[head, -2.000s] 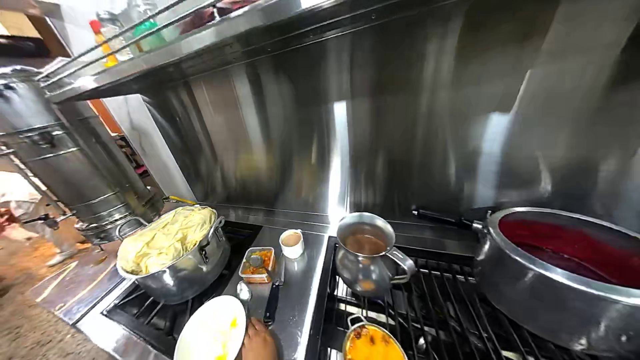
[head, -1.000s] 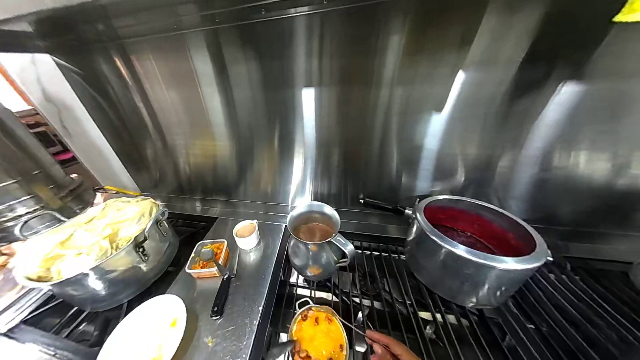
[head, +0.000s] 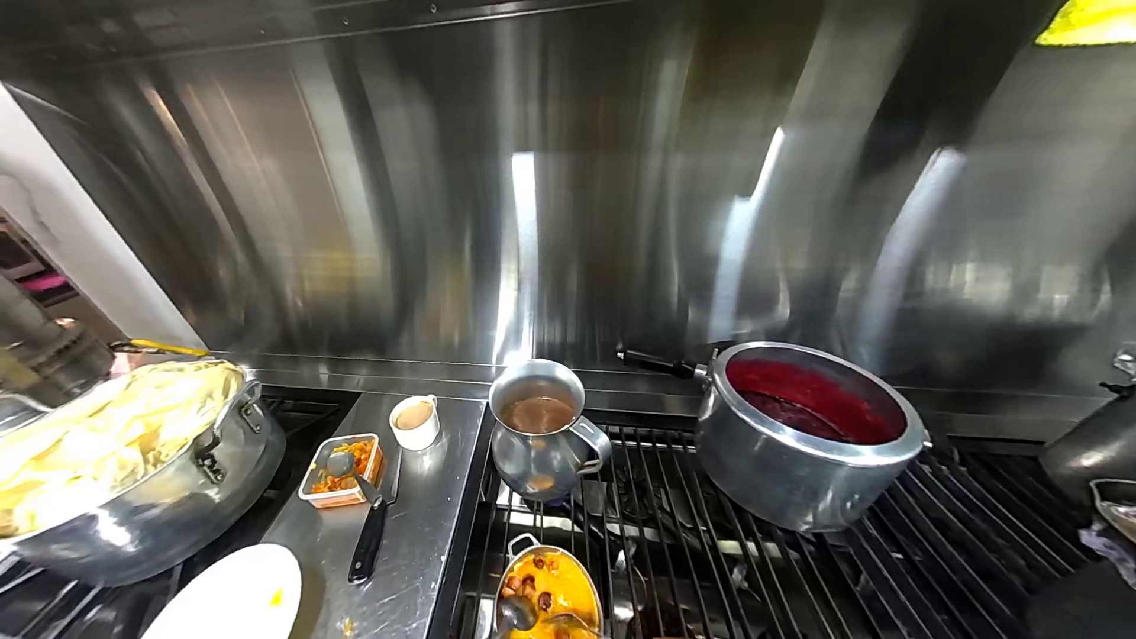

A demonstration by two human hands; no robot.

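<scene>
Neither of my hands shows plainly in the head view. At the bottom, an oval metal dish point(head: 555, 586) of yellow food with brown pieces sits on the stove grate, two spoons resting in it. Behind it stands a metal jug point(head: 537, 453) of brown liquid. A black-handled knife point(head: 371, 532) lies on the steel counter, its blade beside a plastic tub point(head: 342, 470) of orange food with a spoon in it. A white cup point(head: 415, 422) of light brown liquid is behind the tub. The white oval plate point(head: 235, 595) at lower left has a yellow smear.
A large pot point(head: 803, 444) with deep red contents stands on the right grate point(head: 932, 532), its black handle pointing left. At left, a big metal pot point(head: 186, 515) is heaped with pale yellow, sheet-like food. A steel wall point(head: 603, 222) rises behind the stove. Another metal vessel point(head: 1092, 444) is at far right.
A hand seen by the white plate, then by the oval dish's right side, is out of sight now. The view has swung right since the first frame.
</scene>
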